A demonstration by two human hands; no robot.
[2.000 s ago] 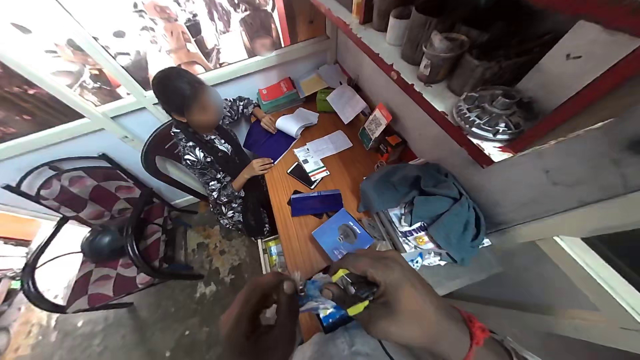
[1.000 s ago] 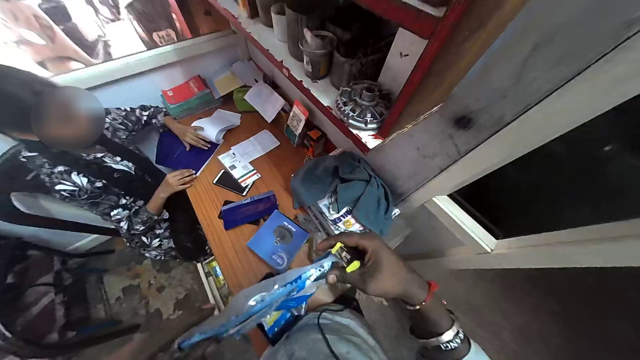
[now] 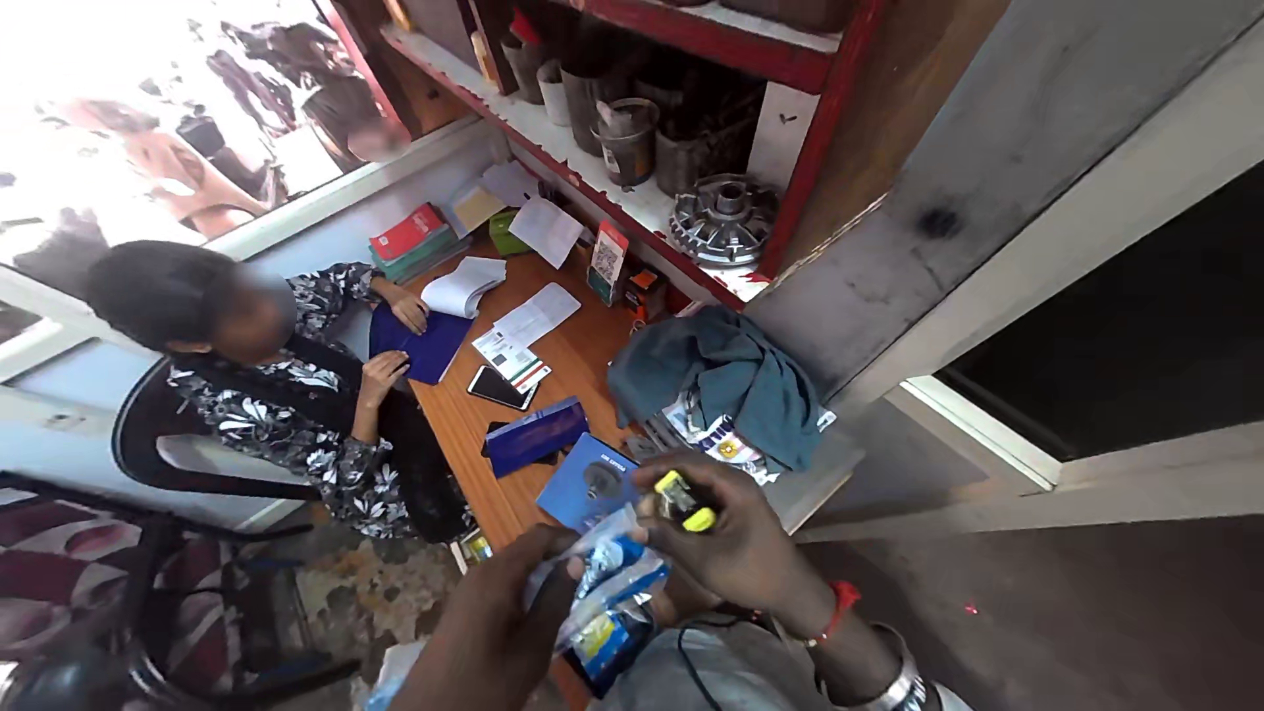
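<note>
My left hand [image 3: 513, 602] pinches the side of a clear plastic bag [image 3: 602, 573] with blue and white printing. My right hand [image 3: 736, 538] curls around a small yellow and black object [image 3: 683, 501], its kind unclear, with the thumb near the bag's upper edge. Whether the right fingers also grip the bag cannot be told. Just beyond both hands a blue box [image 3: 583, 484] with a round part pictured on it lies on the wooden desk [image 3: 578, 346]. Below the bag is a blue and yellow packet [image 3: 604, 642], partly hidden by it.
A seated person [image 3: 286, 385] rests both hands on a purple folder [image 3: 425, 341] at the desk. A phone [image 3: 502, 387], papers [image 3: 538, 314] and a purple pouch [image 3: 536, 434] lie nearby. Grey-green cloth [image 3: 726, 380] covers the right side. A metal clutch part [image 3: 726, 219] sits on the shelf.
The bag, stretched out toward the lower left a second ago, is now bunched between my hands. My left hand has come up close to the right one. The view has swung back left.
</note>
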